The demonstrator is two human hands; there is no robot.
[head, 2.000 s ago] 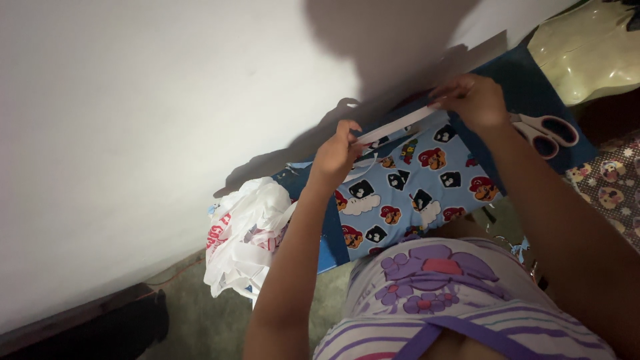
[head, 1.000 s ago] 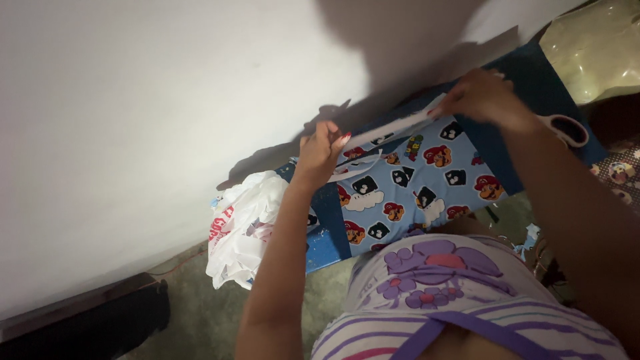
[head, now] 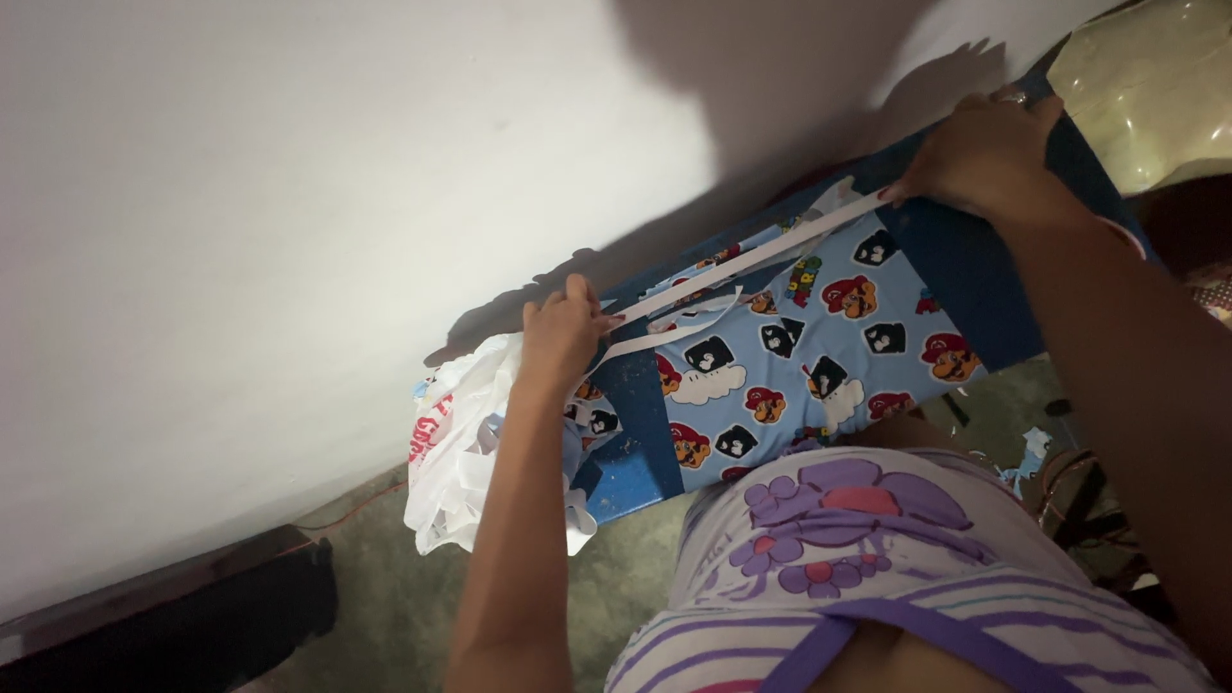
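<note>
A narrow white elastic band or strip [head: 751, 258] is stretched between my hands, above a blue bench-like surface. My left hand [head: 563, 332] pinches its left end beside a white plastic bag [head: 462, 452]. At the upper right, my right hand [head: 982, 159] grips the other end; its fingertips are partly hidden. Below the strip lies light blue fabric printed with cartoon characters [head: 799, 371]. A loose tail of white strip [head: 674, 335] curves from my left hand over the fabric.
The blue surface [head: 630, 472] runs along a pale wall [head: 289, 241]. Scissors are mostly hidden behind my right forearm. A glossy cream item [head: 1145, 87] stands at upper right. Fabric scraps [head: 1035, 452] lie on the floor, and a black object [head: 192, 616] is at lower left.
My hands have moved farther apart, the right one toward the upper right, and a longer length of strip is stretched between them. The scissors, plainly visible earlier, are now mostly covered by my right forearm.
</note>
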